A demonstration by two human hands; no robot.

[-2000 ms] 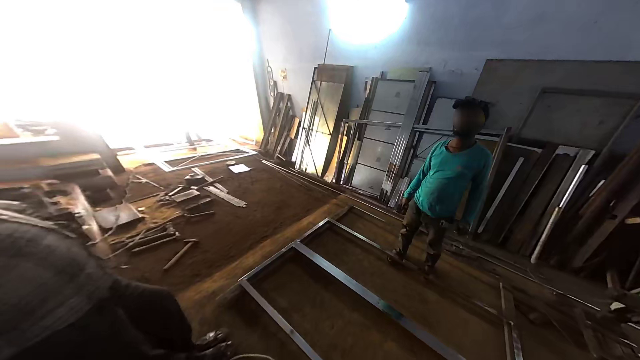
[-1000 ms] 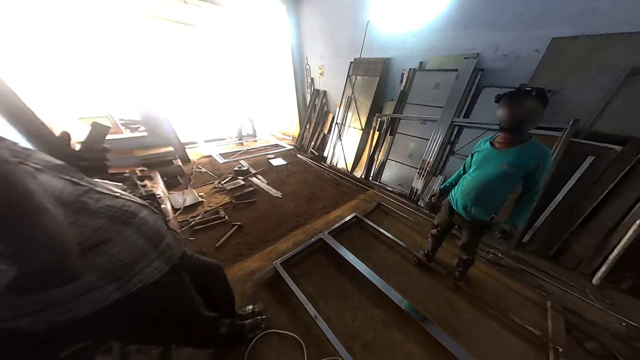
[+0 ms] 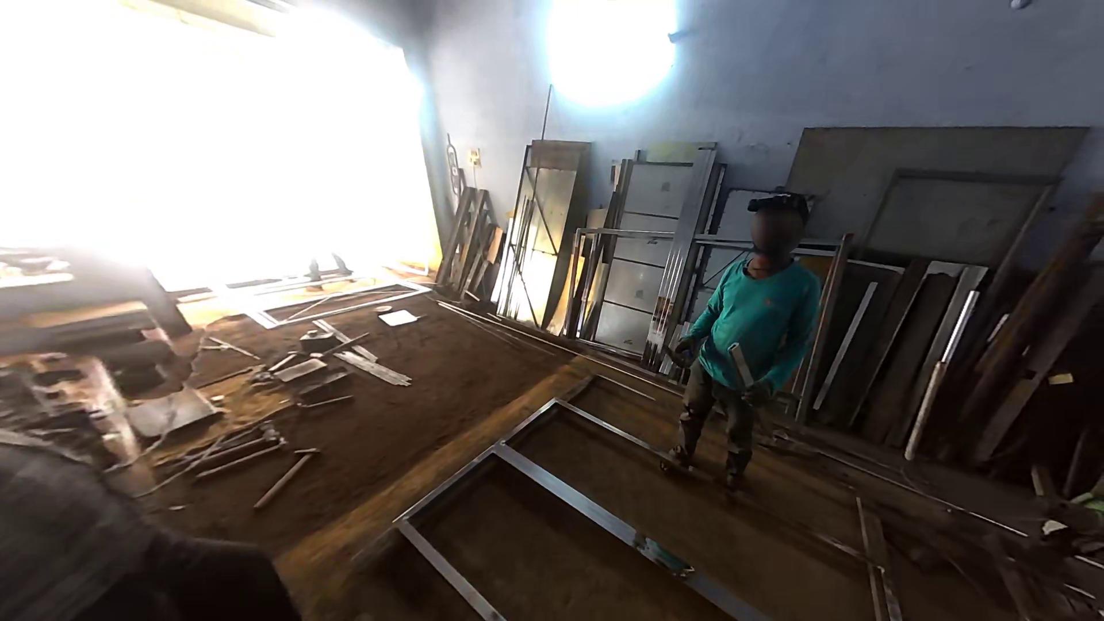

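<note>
Neither my left hand nor my right hand shows in the head view. A large rectangular metal frame (image 3: 561, 487) with a wide middle bar lies on the brown floor ahead. Beyond its right side stands a person in a teal long-sleeved shirt (image 3: 759, 315), wearing a head strap and holding a short pale bar (image 3: 740, 364). A dark sleeve or garment (image 3: 112, 526) fills the lower left; whose it is cannot be told.
Metal door panels (image 3: 634, 276) and long boards (image 3: 927, 345) lean against the wall. Wood and metal scraps (image 3: 315, 366) lie left of the frame. Another flat metal frame (image 3: 345, 304) is near the bright opening. Loose bars (image 3: 871, 552) lie at the lower right.
The teal-shirted person now has a short pale bar raised in front of the body. The dark clothed figure at the left shows less than one second ago. The view has swung.
</note>
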